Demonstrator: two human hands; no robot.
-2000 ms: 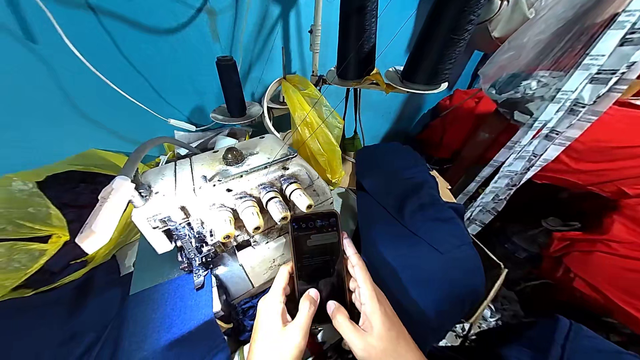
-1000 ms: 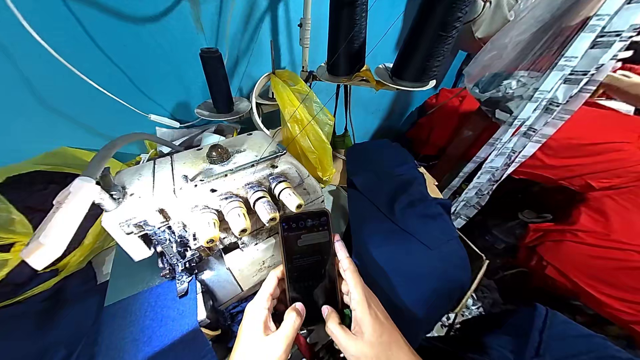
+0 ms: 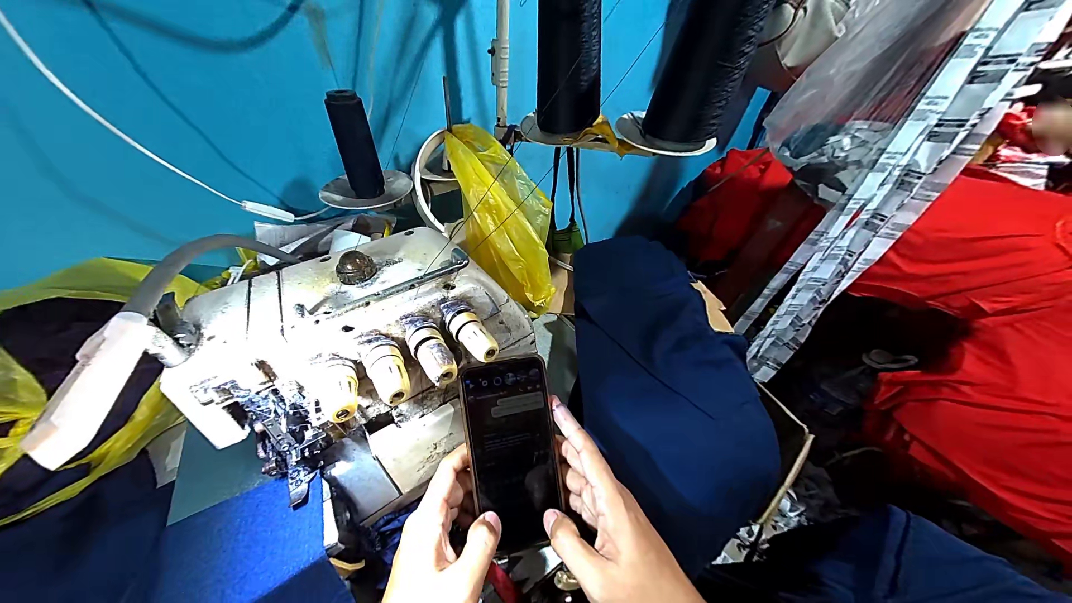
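Observation:
A smartphone [image 3: 511, 452] with a dark screen is held upright between my two hands, low in the middle of the view. My left hand [image 3: 444, 528] grips its left edge, the thumb at the lower corner of the screen. Along the right edge lie the fingers of my right hand [image 3: 607, 511], whose thumb touches the lower right of the screen. Behind the phone stands a white overlock sewing machine [image 3: 402, 276], stained with oil, with several tension knobs [image 3: 385, 373] on its front. A lamp [image 3: 88, 389] on a bent grey arm lights its left end.
Dark thread cones [image 3: 569, 67] stand on holders behind the machine, beside a yellow plastic bag [image 3: 502, 218]. Folded navy fabric [image 3: 670, 394] rests on a cardboard box [image 3: 791, 477] at right. Red fabric [image 3: 988, 335] piles up farther right. Blue cloth [image 3: 243, 536] lies at lower left.
Both hands stay on the phone throughout. At the far right edge, a blurred part of what looks like another person's hand shows now. The thumbs have shifted slightly at the screen.

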